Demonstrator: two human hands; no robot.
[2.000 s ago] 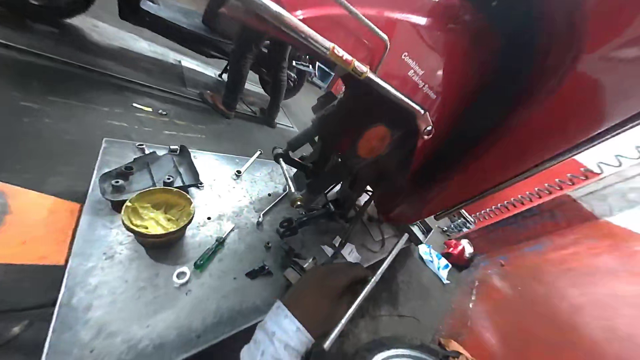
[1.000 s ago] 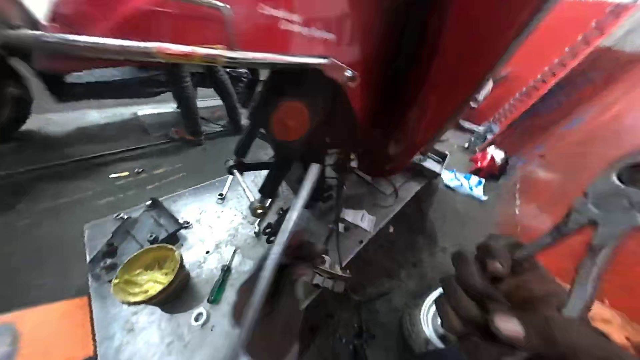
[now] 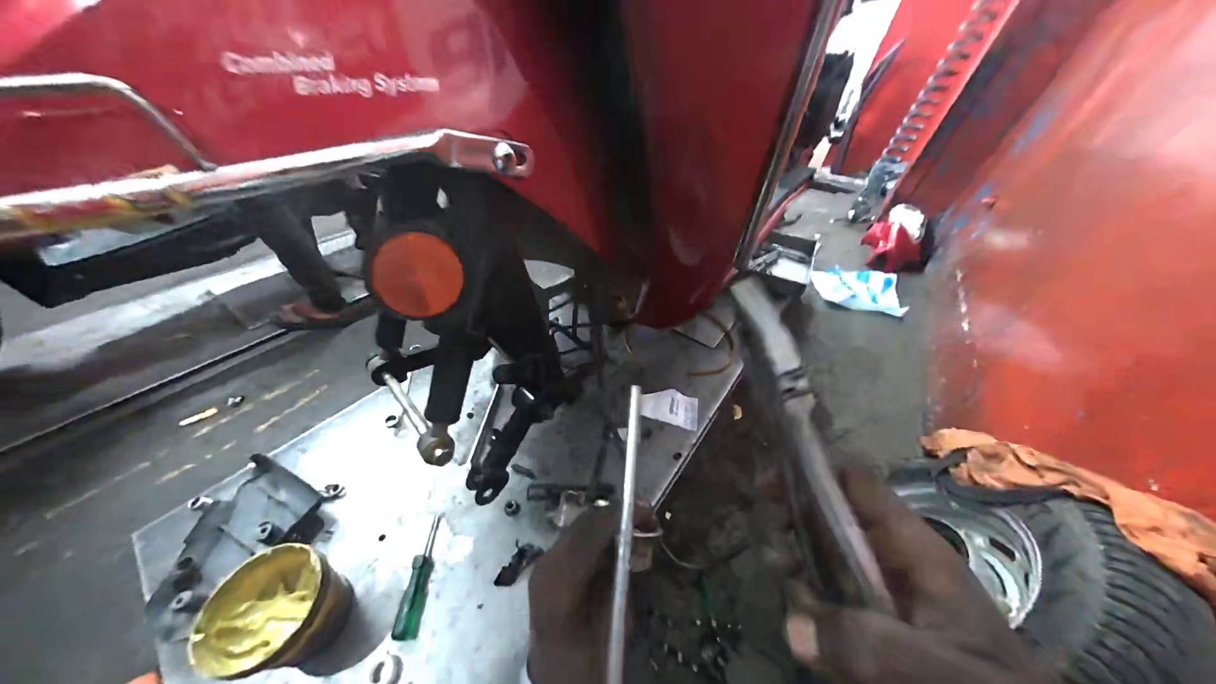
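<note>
My left hand [image 3: 579, 594], low in the middle, is closed around a thin metal rod [image 3: 627, 513] that stands nearly upright. My right hand [image 3: 902, 589] grips a large metal tool, blurred, perhaps pliers [image 3: 807, 437], whose far end points up toward the red scooter body [image 3: 655, 142]. Left of the hands, black suspension parts [image 3: 508, 437] hang under the scooter, beside an orange round reflector [image 3: 416, 275]. On the metal sheet lie a green-handled screwdriver [image 3: 413, 594], a bowl of yellow grease [image 3: 261, 613] and a black plastic cover [image 3: 252, 518].
A wheel with a tyre [image 3: 1064, 560] lies at the lower right, with an orange cloth [image 3: 1092, 475] over it. A red panel [image 3: 1092, 266] stands along the right side. A blue and white packet [image 3: 860, 290] is on the floor. Behind the scooter, a person's foot [image 3: 309, 313] shows.
The pliers-like tool has come into view in my right hand and moved left, its far end now by the scooter. The rod remains in my left hand. The view has turned right and nearer.
</note>
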